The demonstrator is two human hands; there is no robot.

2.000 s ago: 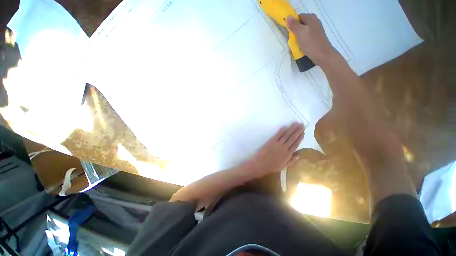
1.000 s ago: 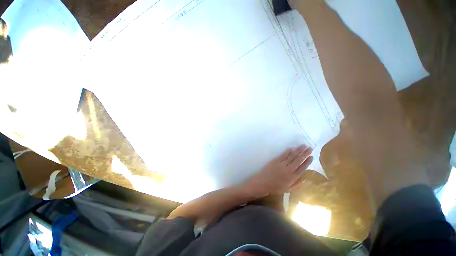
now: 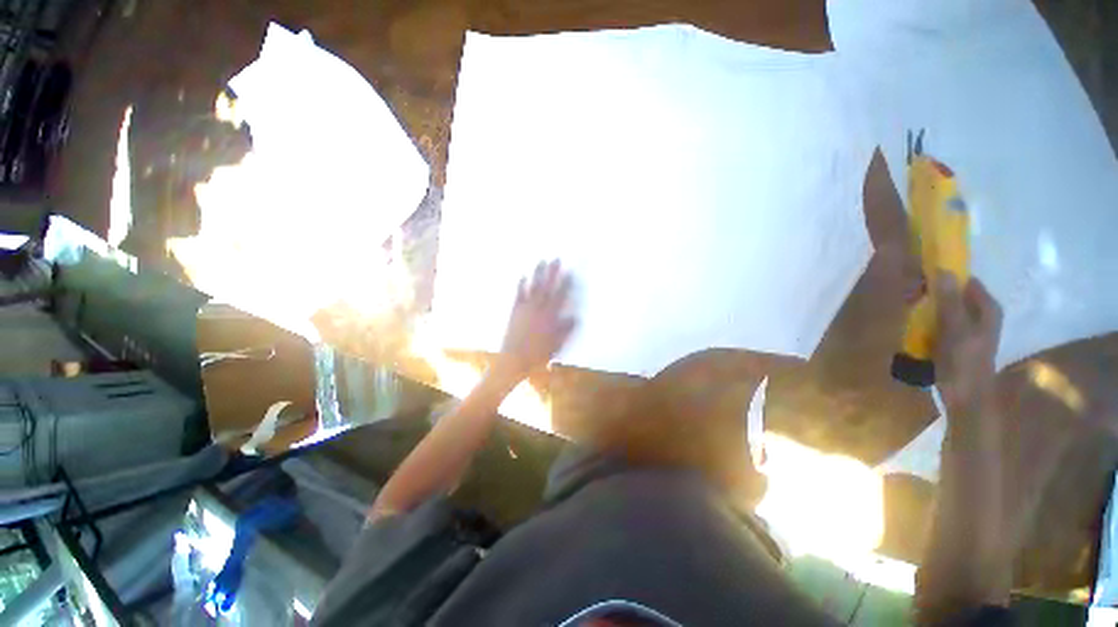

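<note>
A large white pattern sheet (image 3: 650, 184) lies on the brown table, its lines washed out by glare. My left hand (image 3: 539, 321) rests flat on its lower left part, fingers spread, slightly blurred. My right hand (image 3: 969, 325) grips a yellow handheld cutter (image 3: 942, 227) over the right part of the paper. The cutter's forked dark tip points away from me and its dark rear end is towards me. A gap in the paper with a pointed top shows brown table just left of the cutter. Whether the tip touches the paper, I cannot tell.
Another white paper piece (image 3: 319, 159) lies at the left in strong glare. A cardboard box (image 3: 251, 398) with a clear strip and a curled paper scrap (image 3: 267, 429) stands below the table edge. Plastic with something blue (image 3: 251, 539) is at the lower left.
The sheet lies differently, its printed lines no longer visible. My left hand has moved left. The cutter, mostly hidden a second ago, is back in view farther right and nearer me, still in my right hand.
</note>
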